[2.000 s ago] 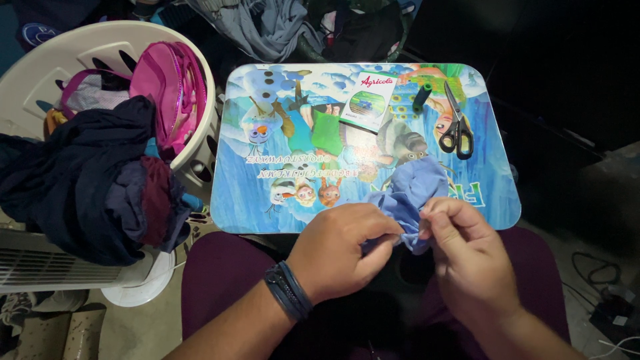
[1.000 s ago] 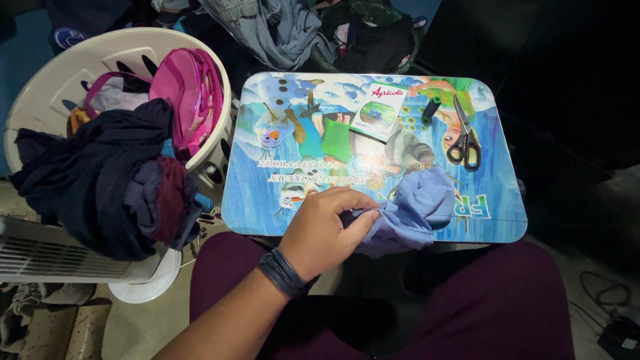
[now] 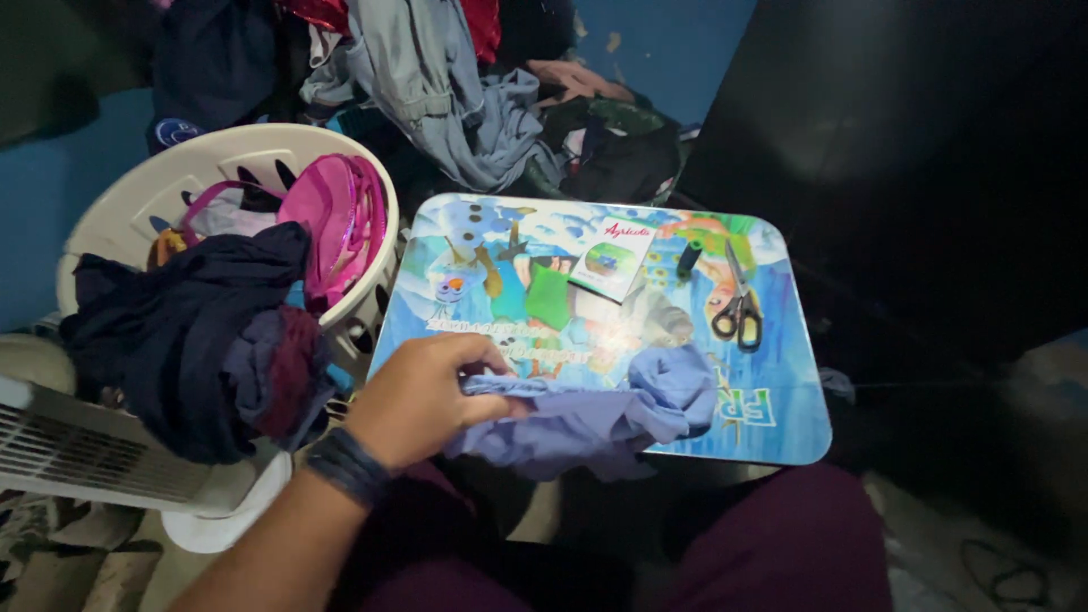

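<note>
My left hand (image 3: 442, 387), with a dark braided band at the wrist, pinches the gathered edge of a light blue cloth (image 3: 578, 425) between thumb and fingers. The cloth lies bunched over the near edge of a small picture-printed table (image 3: 782, 365). A thin taut thread runs from the cloth toward the right side of the view. My right hand is out of view. On the tabletop lie black-handled scissors (image 3: 738, 314) with blades pointing away, a dark thread spool (image 3: 689, 258) and a white printed packet (image 3: 614, 259).
A cream laundry basket (image 3: 229, 140) with dark clothes (image 3: 187, 314) and a pink bag (image 3: 327, 221) stands at the left. Below it is a white slatted appliance (image 3: 93, 450). More clothes (image 3: 450, 102) are heaped behind the table. My knees are under and before its near edge.
Two seconds ago both my hands were at the cloth; my right hand has left it and gone out of view. My left hand still holds the cloth. The view has shifted.
</note>
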